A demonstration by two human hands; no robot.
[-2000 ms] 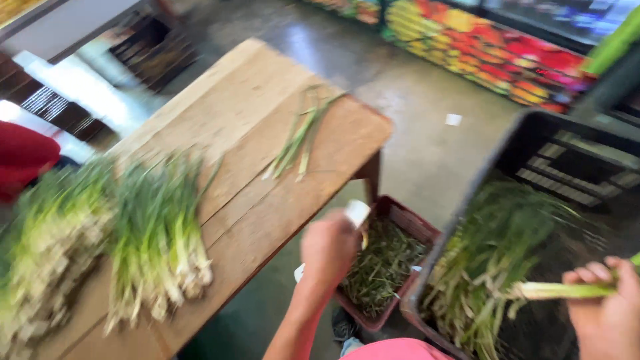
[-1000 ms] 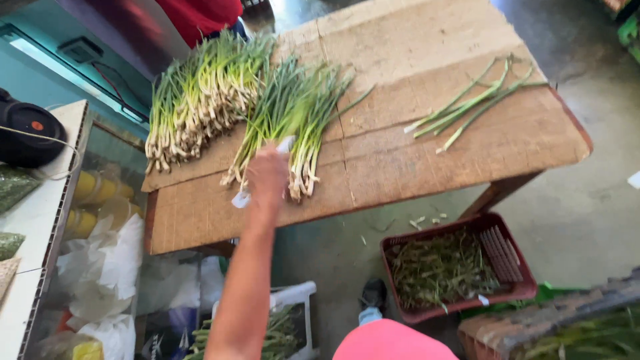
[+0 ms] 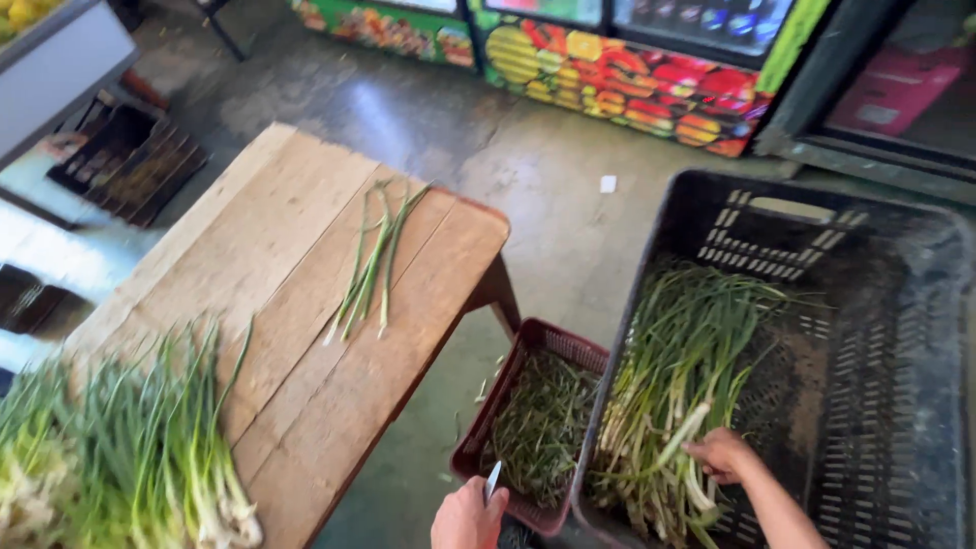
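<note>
My left hand (image 3: pixel 469 515) grips a small knife (image 3: pixel 493 482), its short blade pointing up, over the near end of the dark red crate. Within the large black crate, my right hand (image 3: pixel 720 455) has its fingers closed on a green onion (image 3: pixel 686 436) at the pile of green onions (image 3: pixel 663 366). On the wooden table (image 3: pixel 305 206), trimmed green onions (image 3: pixel 152 450) with pale roots lie at the lower left. A few thin green onion stalks (image 3: pixel 374 267) rest near the table's far right corner.
The dark red crate (image 3: pixel 476 435) of green trimmings stands on the floor between the table and the black plastic crate (image 3: pixel 663 206). Glass-fronted coolers (image 3: pixel 610 84) line the back. A white scrap (image 3: pixel 608 184) lies on the floor. Another dark crate (image 3: pixel 126 160) is at the upper left.
A second ago a hand was at the green onions on the table; now both hands are by the crates, one on an onion in the black crate. The view has swung right.
</note>
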